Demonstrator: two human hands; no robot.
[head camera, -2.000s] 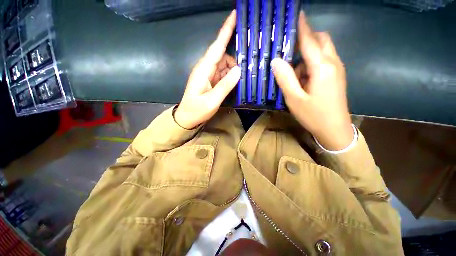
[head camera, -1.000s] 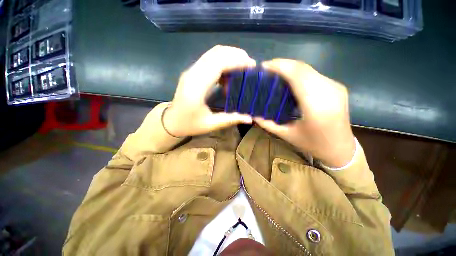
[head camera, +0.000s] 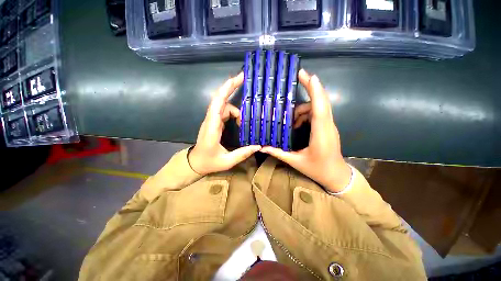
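Observation:
Several keypad mobile phones (head camera: 269, 101) stand on edge side by side as one block, their blue and dark long sides facing up. My left hand (head camera: 215, 129) holds the block from the left, with its thumb at the near end. My right hand (head camera: 318, 134) holds it from the right, with its thumb also at the near end. The thumb tips nearly meet. The phones' front and back faces are hidden.
A stack of clear plastic trays (head camera: 307, 46) lies just beyond the phones, the top one holding phones back up. A neighbouring clear tray (head camera: 68, 123) with phones is at the left. A dark item (head camera: 116, 16) lies by the stack on the green bench (head camera: 148, 104).
The block was seen end-on one second ago and now shows its long sides again. The hands have opened flatter along it. More of the tray stack shows at the top.

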